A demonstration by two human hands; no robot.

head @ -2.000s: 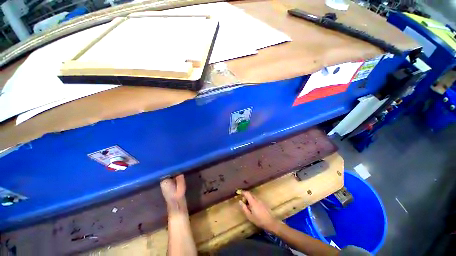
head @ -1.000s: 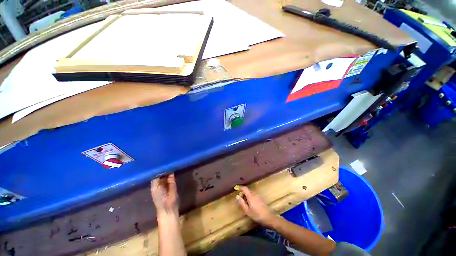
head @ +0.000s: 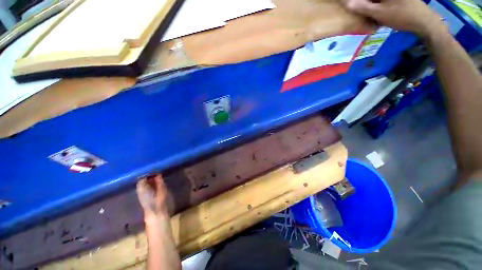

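Observation:
My left hand [head: 151,196] is at the lower edge of the blue press beam [head: 153,121], over the purple-brown slab [head: 238,161]. Its fingertips are hidden under the beam, so what they touch cannot be told. My right hand [head: 394,13] is at the top right, cut by the frame's top edge, over the brown cover board [head: 253,39]. Its fingers bend down on the board; whether it holds something cannot be told. The yellow-tan timber bed [head: 227,208] lies along the slab's near side.
A frame-shaped stack [head: 79,47] and white sheets [head: 211,16] lie on the cover board. A green button [head: 219,116] and a red one [head: 81,166] are on the beam. A blue scrap bin [head: 390,211] stands at the bed's right end, with offcuts on the floor.
My right hand has moved from above the timber up to the right side of the cover board. My left hand stays at the beam's lower edge. The view has shifted right.

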